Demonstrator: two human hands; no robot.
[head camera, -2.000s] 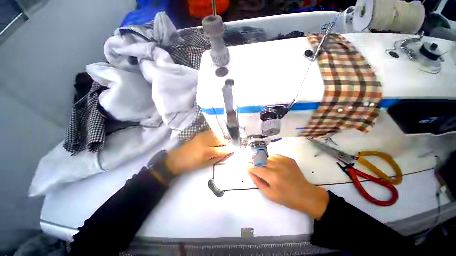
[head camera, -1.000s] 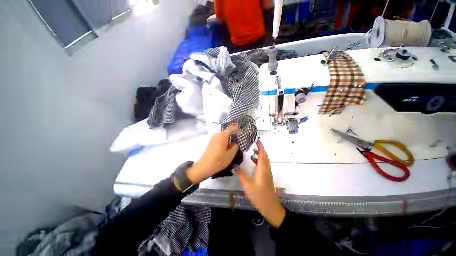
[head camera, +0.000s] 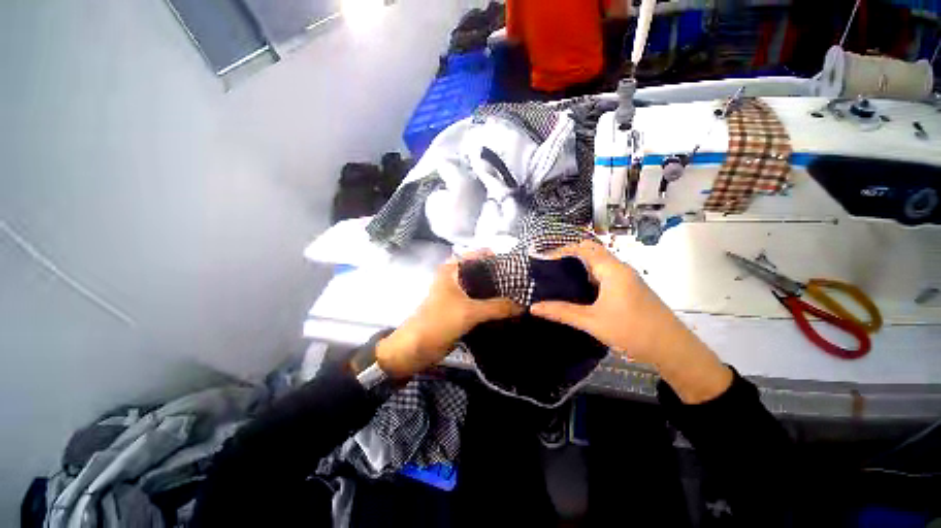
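The checked garment (head camera: 513, 276) with white lining (head camera: 469, 196) lies on the left of the machine table and runs down to my hands. My left hand (head camera: 439, 320) grips its edge by a dark part. My right hand (head camera: 609, 309) holds a dark navy piece (head camera: 558, 281) beside the checked strip. A black piece with a pale edge (head camera: 531, 361) hangs below both hands at the table's front edge. The presser foot area (head camera: 621, 219) of the sewing machine is behind my right hand, with no hand at it.
Snips with orange and red handles (head camera: 825, 315) lie right of the needle. A brown checked scrap (head camera: 753, 155) drapes over the machine head. A thread cone (head camera: 877, 77) stands behind. A blue crate (head camera: 446, 103) is behind the table. A garment pile (head camera: 134, 443) lies low at left.
My hands have left the needle area and moved to the table's front edge with the garment. The dark piece is now spread between them. The view has shifted left.
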